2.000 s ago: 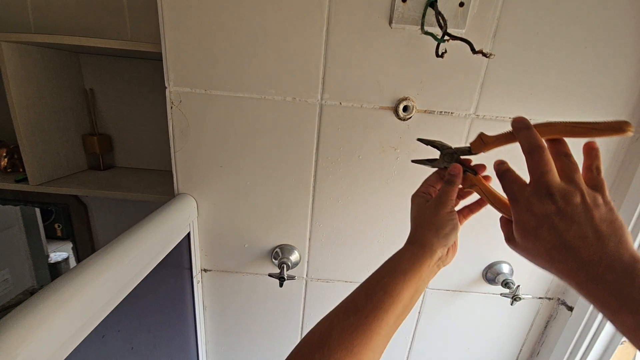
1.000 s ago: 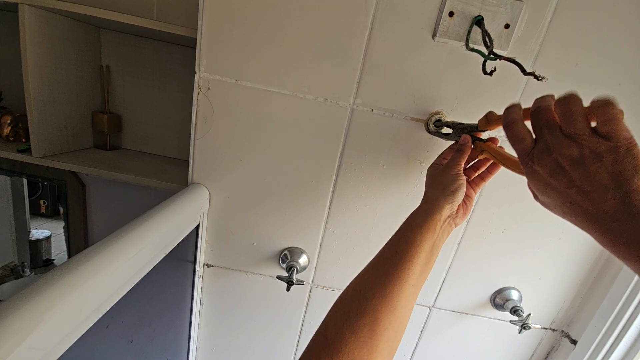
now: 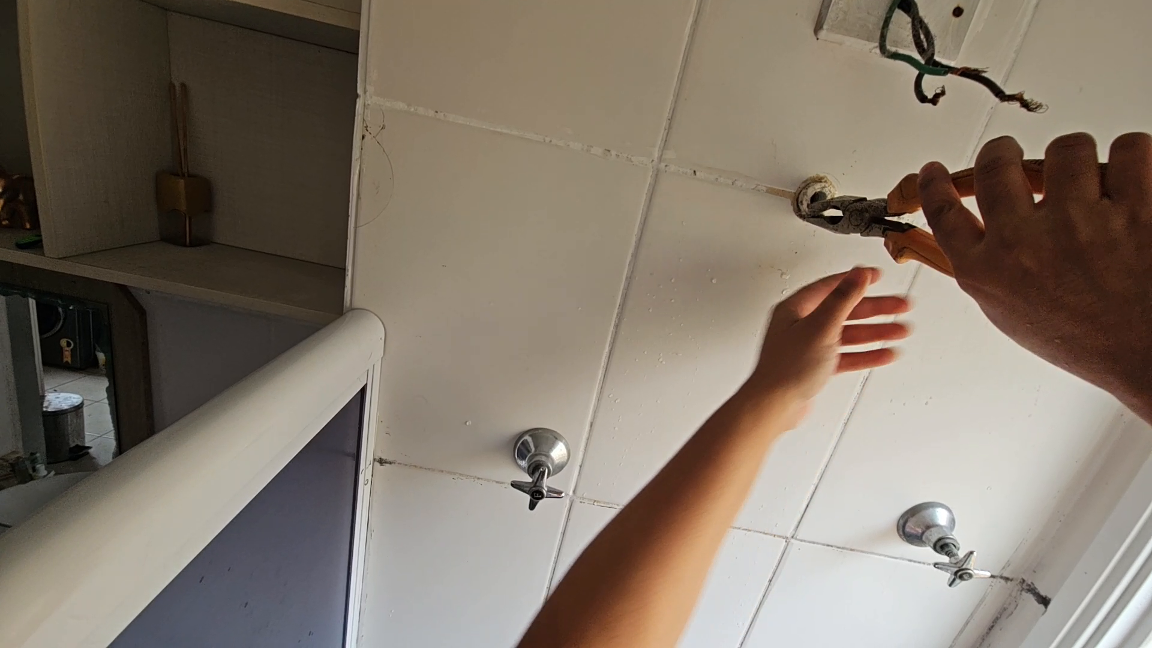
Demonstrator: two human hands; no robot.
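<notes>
My right hand (image 3: 1062,243) grips the orange handles of a pair of pliers (image 3: 859,216) at the upper right. The pliers' metal jaws are at the round pipe fitting (image 3: 814,196) set in the white tiled wall; whether they bite on its rim or on something inside it, I cannot tell. Below the pliers, my left hand (image 3: 814,337) is off the tool and holds nothing, its fingers apart and slightly blurred.
Twisted bare-ended wires (image 3: 931,58) hang from a wall box (image 3: 850,22) above the fitting. Two chrome cross-handle valves (image 3: 540,463), (image 3: 940,540) stick out lower down. At left are a shelf unit (image 3: 270,270) and a white-framed panel (image 3: 270,396).
The pliers have moved from in front of the wall onto the pipe fitting. My left hand, earlier at the pliers, has let go and dropped below them.
</notes>
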